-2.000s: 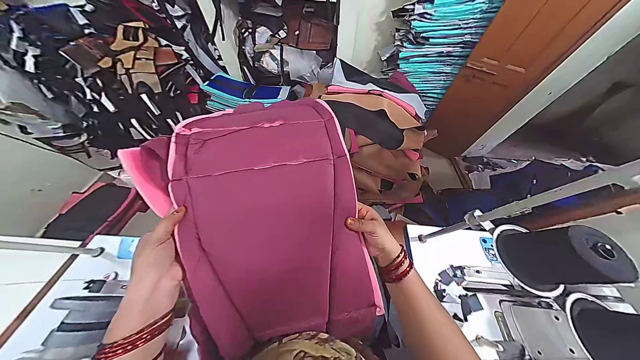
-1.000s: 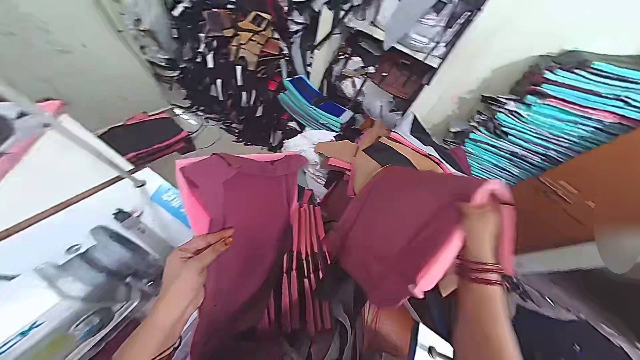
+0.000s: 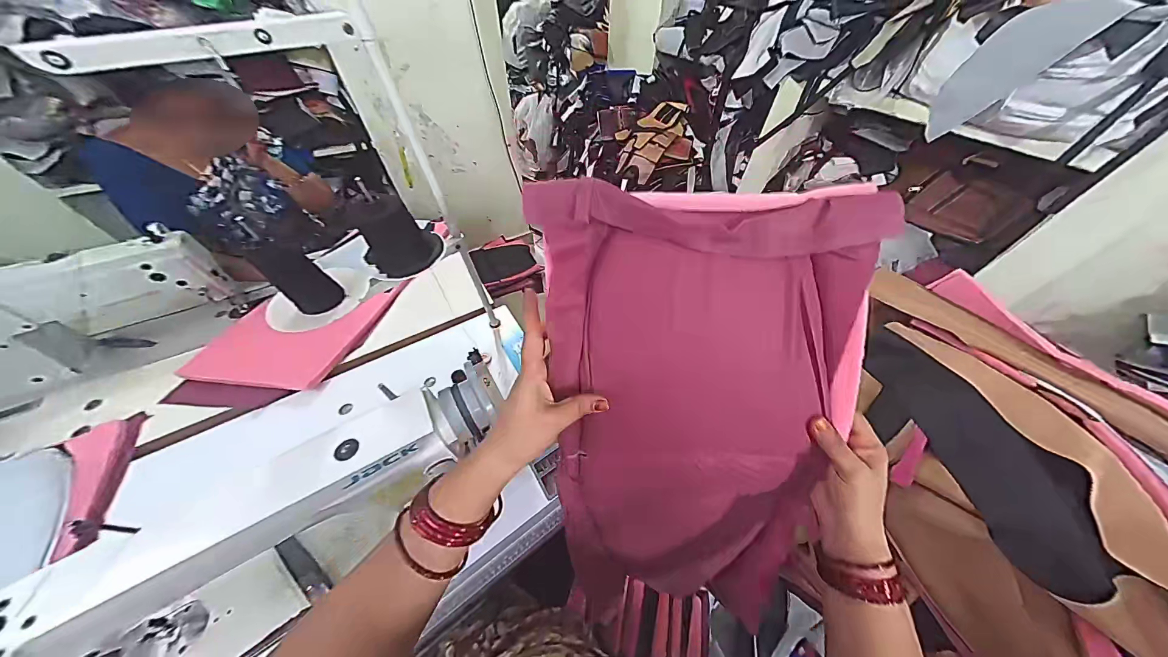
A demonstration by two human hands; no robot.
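Note:
A maroon fabric panel with pink backing (image 3: 703, 365) hangs upright before me, its upper edge folded over and seams running down both sides. My left hand (image 3: 538, 401) grips its left edge, thumb on the front face and fingers behind and beside it. On the right edge, lower down, my right hand (image 3: 849, 465) pinches the cloth between thumb and fingers. The panel's lower end droops in loose folds above pink and black strips (image 3: 662, 620). Red bangles circle both wrists.
A white Jack sewing machine (image 3: 365, 447) stands at left, with black thread cones (image 3: 306, 278) and pink sheets (image 3: 292, 342) beyond it. Another person (image 3: 210, 173) sits behind. Tan and black cut pieces (image 3: 1004, 465) are piled at right. Shelves (image 3: 1004, 128) of material line the back.
One second ago my hands held maroon pieces apart on either side; now both hold a single panel upright between them. The view has swung left, showing the other person.

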